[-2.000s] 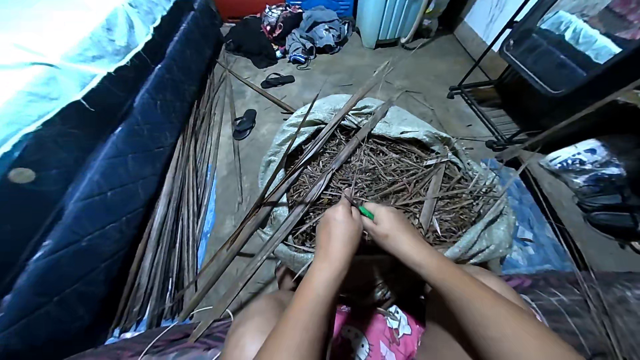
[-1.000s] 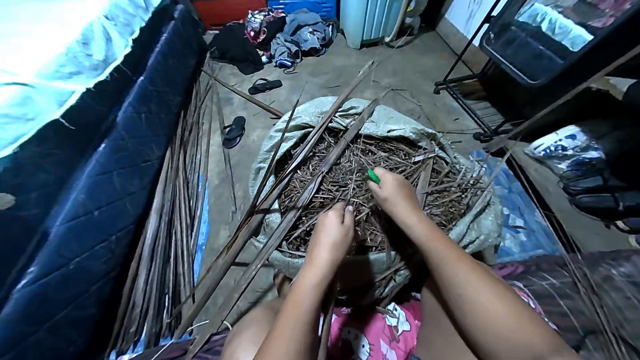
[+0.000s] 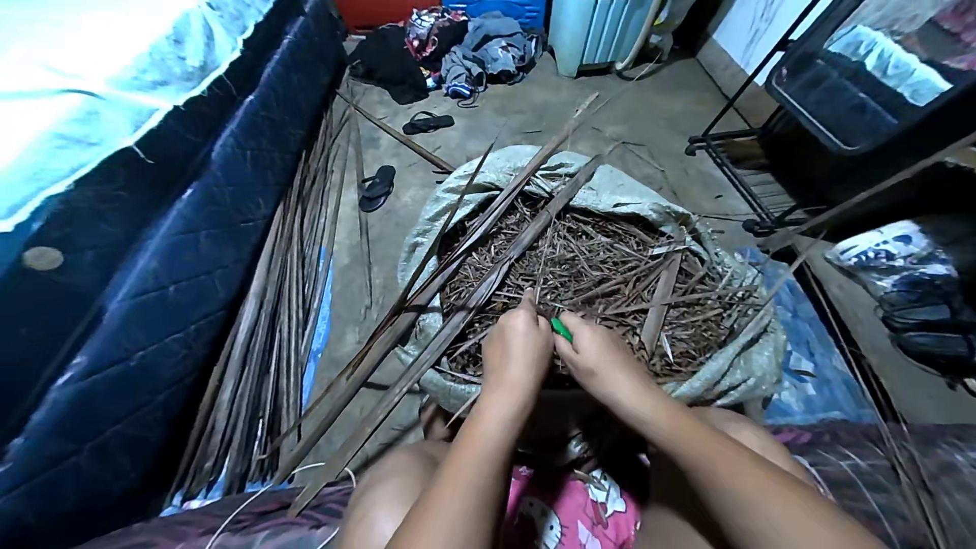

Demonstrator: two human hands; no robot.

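A wide woven sack (image 3: pixel 728 381) with its rim rolled down stands in front of my knees, filled with short cut pieces of dry brown leaf (image 3: pixel 587 252). Over its middle, my left hand (image 3: pixel 518 347) pinches a thin dry leaf strip (image 3: pixel 543 267) that points away from me. Close against it, my right hand (image 3: pixel 598 354) is closed on a green-handled tool (image 3: pixel 562 329); its blade is hidden or too small to make out. Long dry leaf stalks (image 3: pixel 457 316) lie slantwise across the sack's left side.
A bundle of long dry leaves (image 3: pixel 263 328) lies on the floor beside a dark blue mattress (image 3: pixel 168 267). Black flip-flops (image 3: pixel 377 188) and a heap of clothes (image 3: pixel 488 49) are farther off. At the right are a black metal rack (image 3: pixel 732 168) and a blue plastic sheet (image 3: pixel 812 351).
One second ago my hands were apart, the right one farther up over the sack. Now the right hand with the green-handled tool is back beside the left.
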